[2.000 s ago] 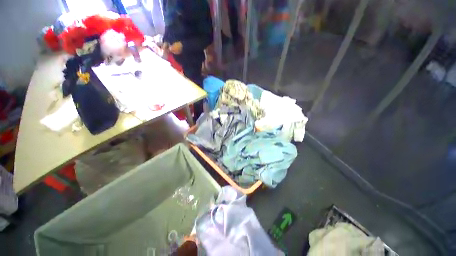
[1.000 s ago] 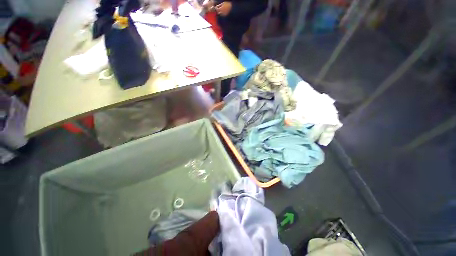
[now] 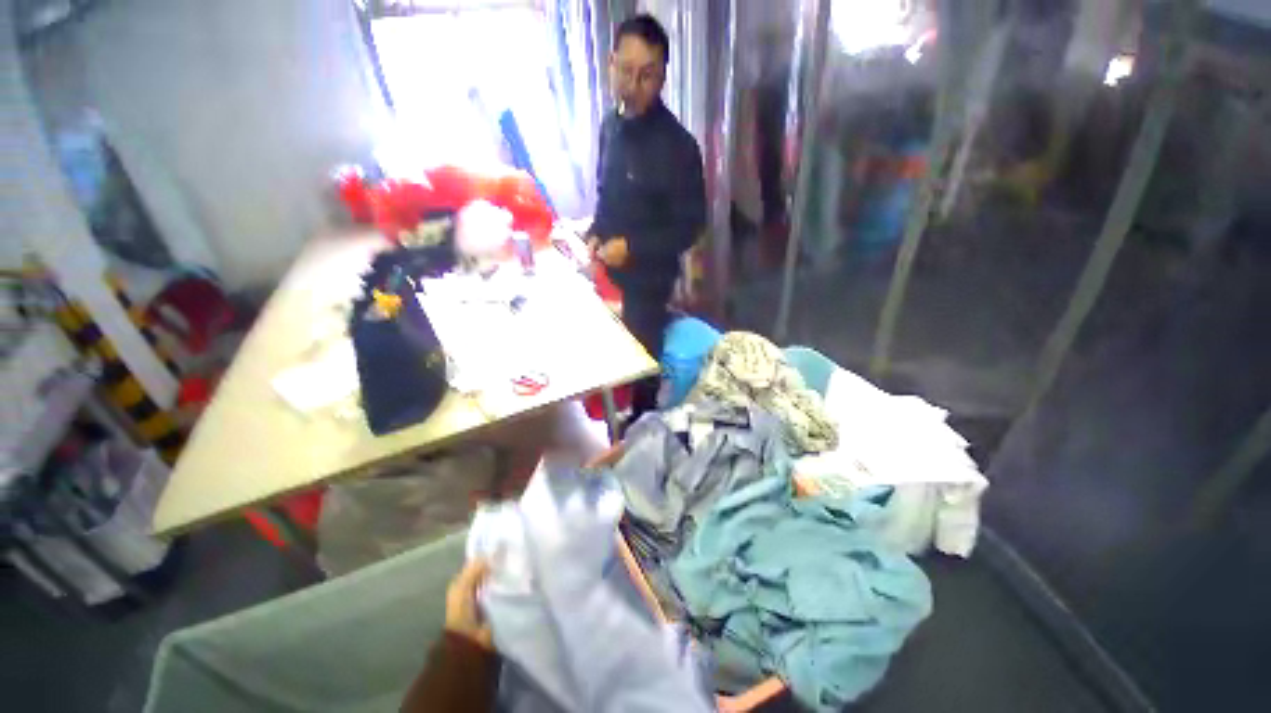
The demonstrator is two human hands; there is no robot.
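My left hand (image 3: 468, 602), in a brown sleeve, grips the left edge of a pale grey-blue fabric (image 3: 579, 592). The fabric hangs raised over the right end of the grey-green bin (image 3: 300, 641) and the near edge of the orange basket (image 3: 754, 695). It is somewhat blurred. My right hand does not show; the fabric may hide it. The basket is overfilled with grey fabric (image 3: 697, 467) and light teal fabric (image 3: 809, 571).
Patterned fabric (image 3: 763, 383), white fabric (image 3: 906, 453) and a blue tub (image 3: 689, 353) are behind the basket. A worktable (image 3: 265, 432) bears a dark bag (image 3: 395, 365) and red-handled scissors (image 3: 530, 383). A person (image 3: 648, 195) stands behind it. A clear plastic curtain (image 3: 1031, 279) hangs at right.
The view has tilted up, showing the person and window. The pale fabric is lifted higher and further left, still in my left hand. Less of the bin's inside shows.
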